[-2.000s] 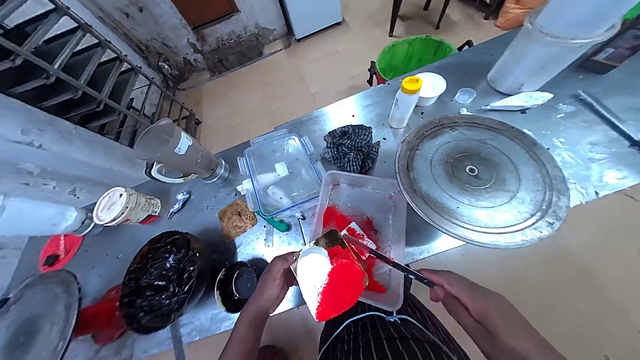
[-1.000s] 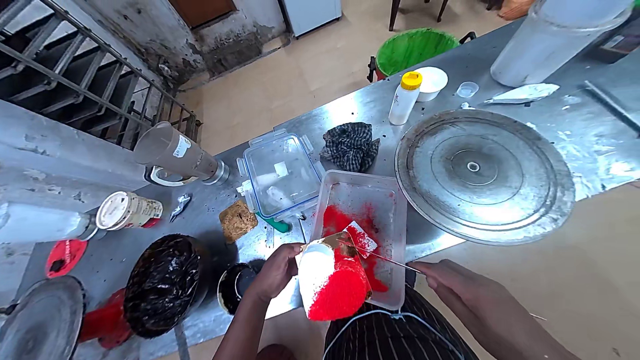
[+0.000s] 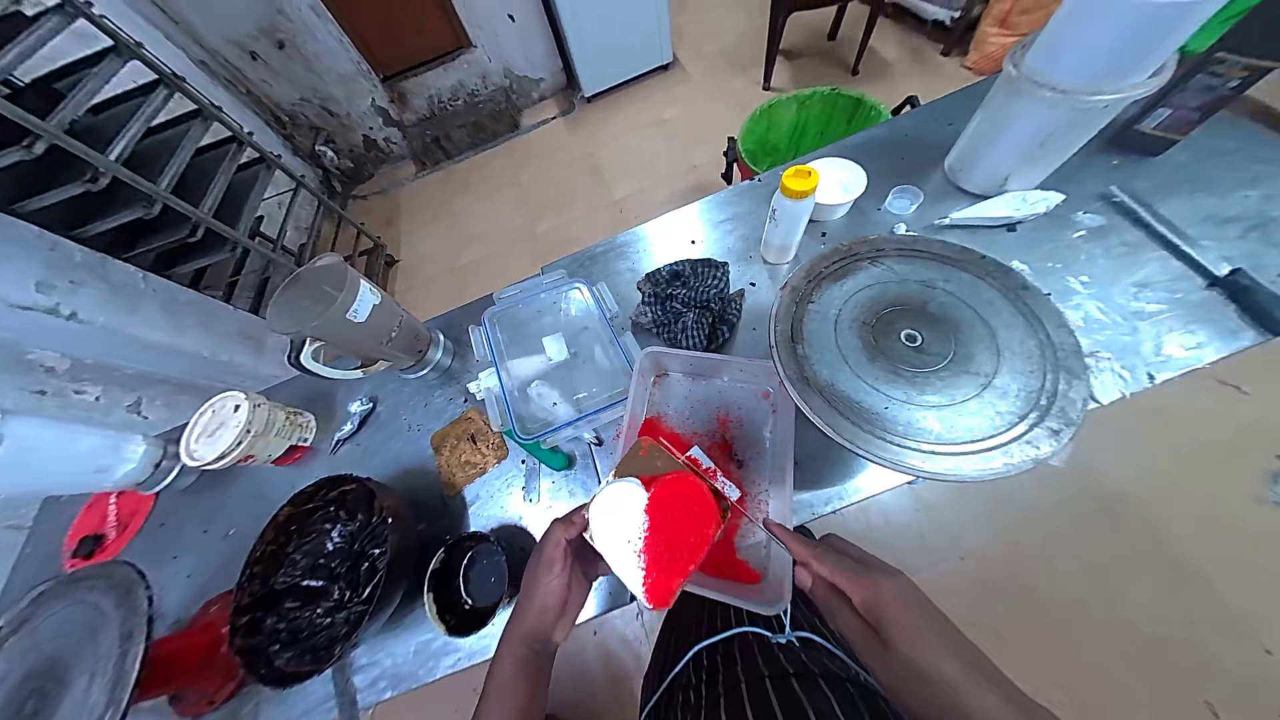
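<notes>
My left hand holds a heart-shaped cake on a gold board, tilted over a clear plastic tub. The cake is white on its left part and covered in red crumbs on the right. In my right hand is a thin-handled tool, perhaps a palette knife; its blade, dusted with red crumbs, is beside the cake's upper right edge. Red crumbs lie in the tub. Whether the blade touches the cake cannot be told.
A round metal turntable stands right of the tub. Behind are a checked cloth, a clear lid and a yellow-capped bottle. At left are a bowl of dark glossy mixture, a small dark bowl, a brown cake piece and a jug.
More of the cake's right side shows to the camera, and its red part looks larger than two seconds ago. The tool's blade has shifted along the cake's edge.
</notes>
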